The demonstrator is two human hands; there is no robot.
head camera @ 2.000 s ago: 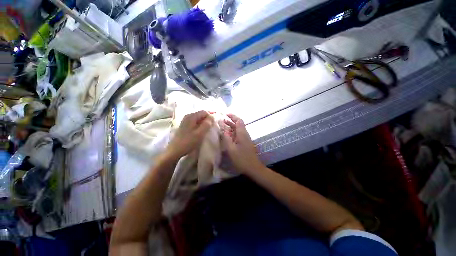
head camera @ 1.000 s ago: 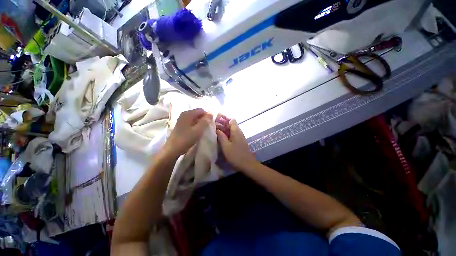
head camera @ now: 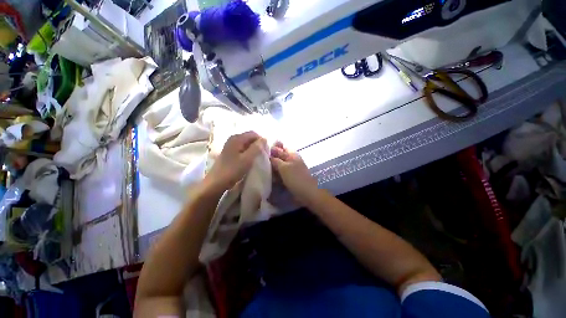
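A cream cloth (head camera: 177, 140) lies bunched left of the needle area and hangs over the table's front edge between my forearms. My left hand (head camera: 239, 159) grips the cloth just in front of the machine head. My right hand (head camera: 291, 169) pinches the cloth's right edge close beside it. The white sewing machine (head camera: 310, 49) with a blue stripe stands above my fingertips. Its presser foot (head camera: 271, 110) is in strong glare, and the needle cannot be made out. A dark grey oval handle (head camera: 190, 98) hangs left of the head.
Large shears (head camera: 456, 93), small black-looped scissors (head camera: 362, 66), a thin yellowish pen (head camera: 403, 76) and a dark red handle (head camera: 485, 59) lie right of the needle. A purple fluffy cover (head camera: 228, 23) tops the head. A cream cloth heap (head camera: 102, 115) lies far left.
My hands stay near the needle with small finger shifts; the right fingers are closer together on the cloth. The whole view has shifted slightly. The tools have not visibly moved on the table.
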